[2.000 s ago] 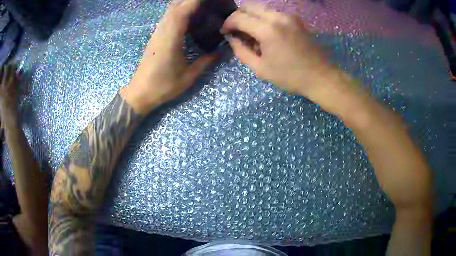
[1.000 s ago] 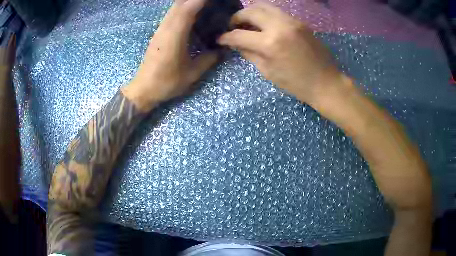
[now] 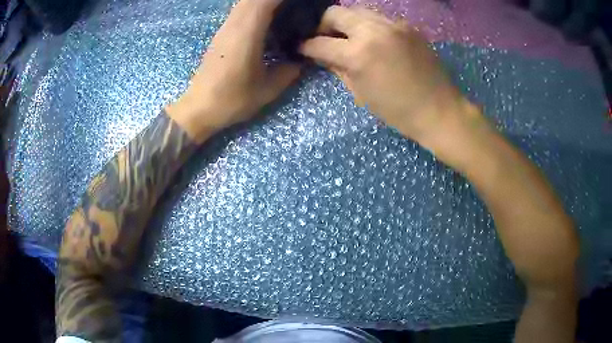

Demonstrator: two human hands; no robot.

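Observation:
A black plastic housing (image 3: 295, 28) is at the top centre, cut off by the upper edge. My left hand (image 3: 235, 74) holds it from the left, with the thumb along its near side. My right hand (image 3: 376, 60) is at its right side, thumb and fingertips bent together against or just at the housing. Whether a small piece is pinched between those fingertips cannot be told. Both hands are bare and above the bubble wrap (image 3: 322, 201). The inside of the housing is too dark to make out.
Clear bubble wrap covers the table, with pink bubble wrap (image 3: 496, 25) at the far right. A dark object (image 3: 54, 13) is at the far left corner. A pale round rim (image 3: 302, 333) shows at the bottom centre, below the table's near edge.
The other person's arm at the left edge has mostly gone out of view. The housing and both my hands have shifted slightly right. My left hand has kept its hold.

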